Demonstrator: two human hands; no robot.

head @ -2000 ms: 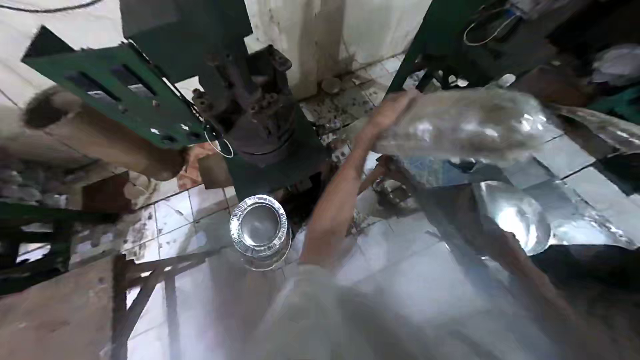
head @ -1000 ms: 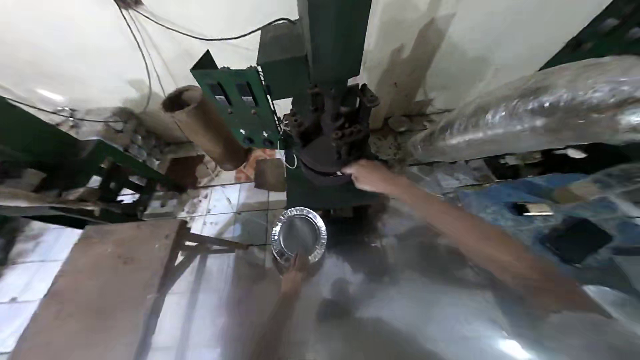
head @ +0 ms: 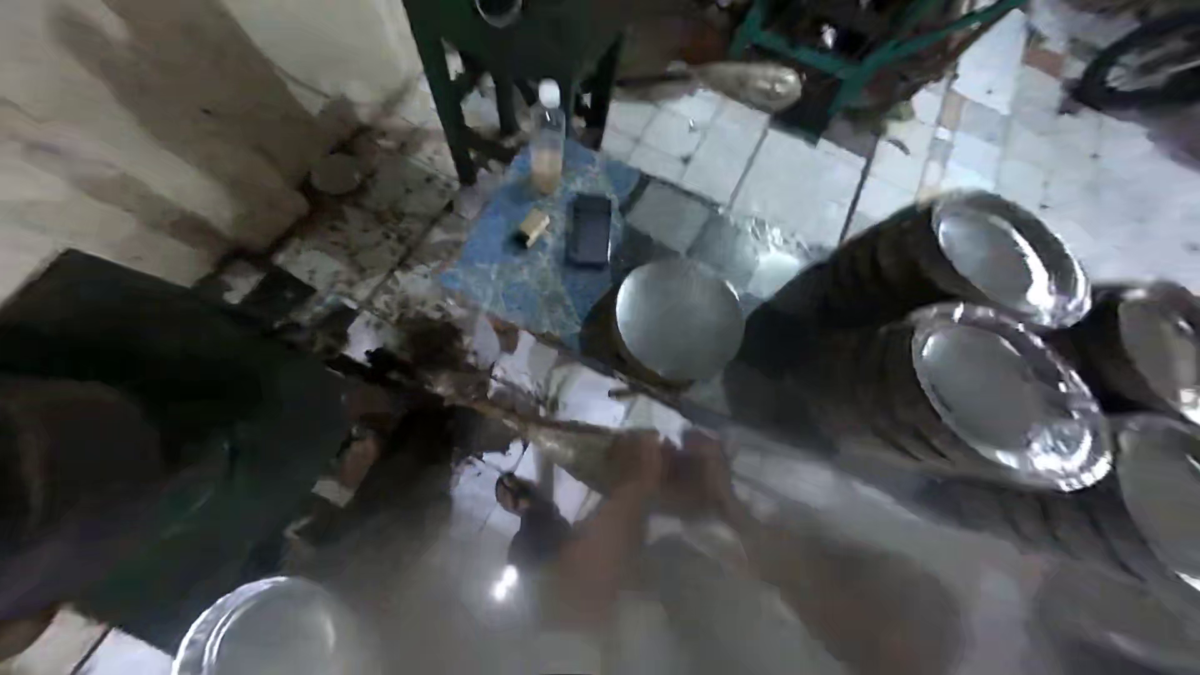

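Note:
Both hands are blurred and close together near the centre. My left hand and my right hand sit below a stack of flat round metal discs. A long pale brownish thing, perhaps plastic, reaches the left hand; whether it is held cannot be told. Fingers of both hands are too smeared to read. To the right stand tall stacks of round metal dishes with shiny crimped rims, one topped by a dish, another by a dish. At lower left lies a round metal dish.
A blue surface holds a plastic bottle, a small yellowish box and a dark phone-like slab. Dark machinery fills the left. Green metal legs stand behind, on a littered tile floor. A wheel is at upper right.
My right hand has left the press and my left hand has left the metal dish beneath it; they are now close together. The view has swung right, bringing the dish stacks in.

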